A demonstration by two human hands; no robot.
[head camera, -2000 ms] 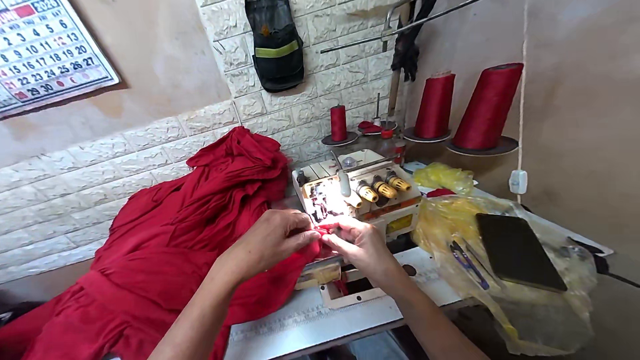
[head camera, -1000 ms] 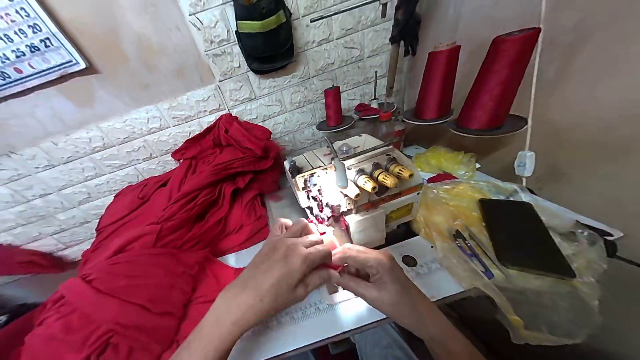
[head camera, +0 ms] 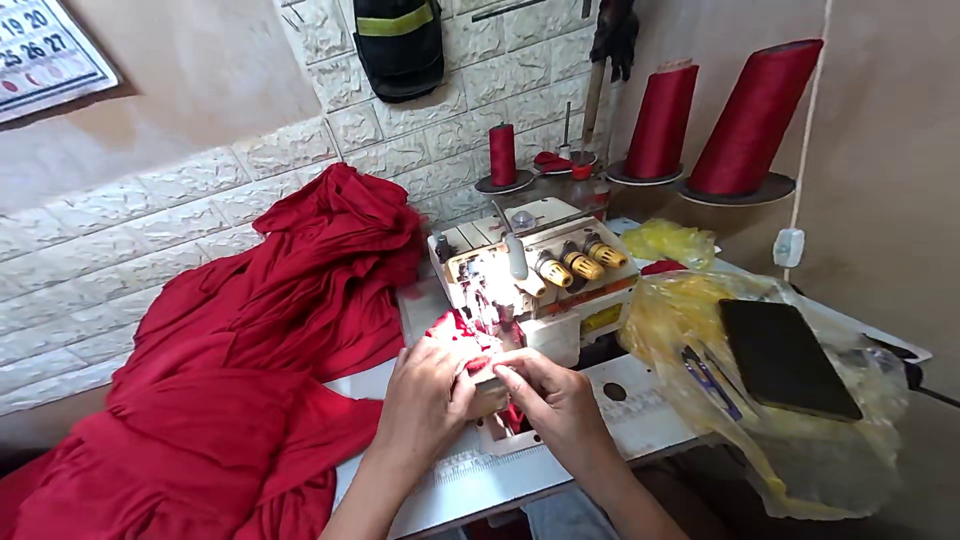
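A small piece of red fabric [head camera: 459,336] lies under the bright lamp at the needle area of an overlock sewing machine [head camera: 555,262]. My left hand [head camera: 429,390] rests on it, fingers closed over its near left part. The thumb and fingertips of my right hand [head camera: 551,394] pinch its near right edge, close to my left fingertips. Glare hides the needle and presser foot. To the left, a large heap of red cloth [head camera: 285,300] spreads from beside the machine down to the lower left.
Red thread cones [head camera: 660,124] stand on discs behind the machine. On the right, a clear plastic bag [head camera: 810,457] lies under a black phone or tablet [head camera: 787,358] and thread snips [head camera: 711,381]. A yellow plastic bag [head camera: 670,241] is behind. The white machine table [head camera: 517,480] bears a ruler scale.
The small red piece, held low between both hands a second ago, now lies up at the machine's needle area. The red heap's lower part has shifted, with a fold now reaching toward my left wrist.
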